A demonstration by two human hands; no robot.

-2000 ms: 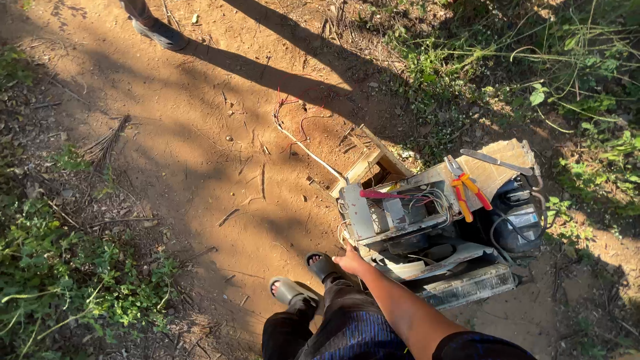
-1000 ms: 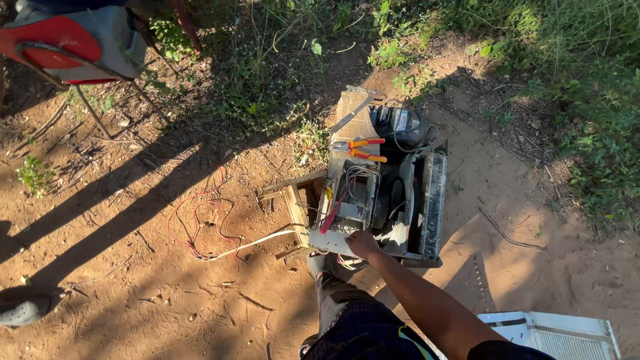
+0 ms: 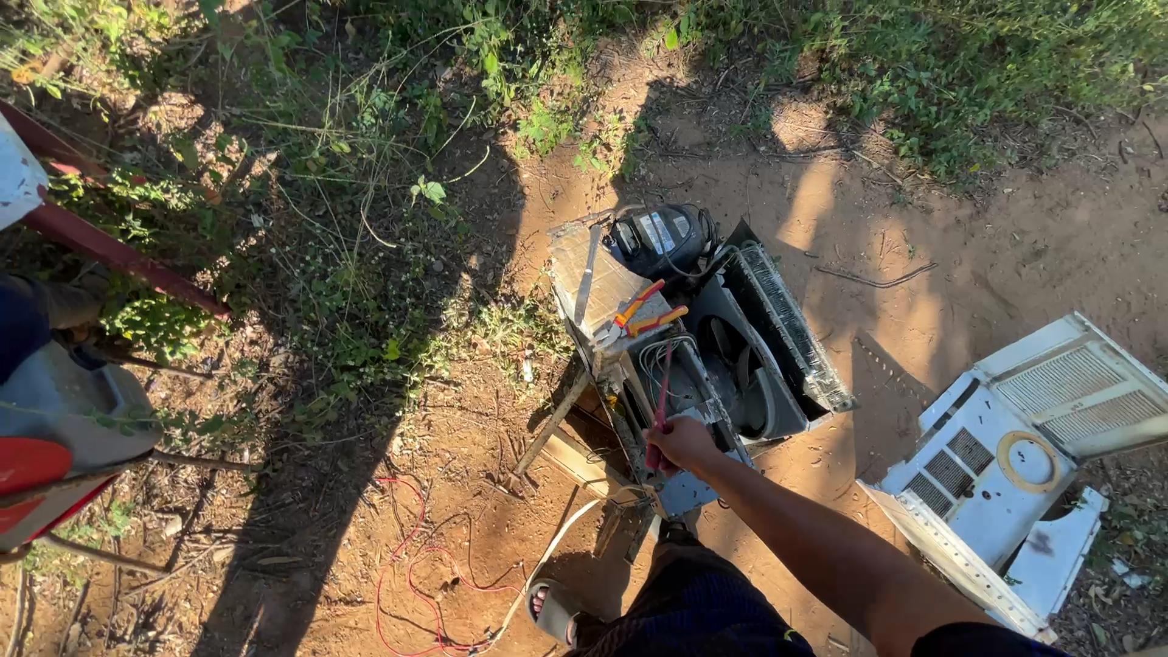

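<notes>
My right hand (image 3: 680, 444) is closed on the handle of a red screwdriver (image 3: 664, 392), over the wiring compartment of an opened window air conditioner (image 3: 703, 401). Combination pliers (image 3: 639, 315) with orange and yellow handles lie on a cardboard piece (image 3: 584, 265) at the unit's upper left. Beside them is a flat metal strip (image 3: 589, 274). A black compressor (image 3: 663, 239) sits at the back, the finned coil (image 3: 789, 328) along the right side, with a fan housing (image 3: 735, 351) between coil and wiring. My left hand is out of view.
The unit rests on a wooden stand (image 3: 584, 465). White metal casing panels (image 3: 985, 465) lie at the right. Red wires (image 3: 424, 584) and a pale cable (image 3: 547, 557) trail on the soil. A red and grey chair (image 3: 73, 438) and part of another person are at the left, below undergrowth (image 3: 338, 182).
My right hand was at the unit's near edge and now grips the red screwdriver, which lay on the unit before. The view has swung right, bringing the white panels fully into sight.
</notes>
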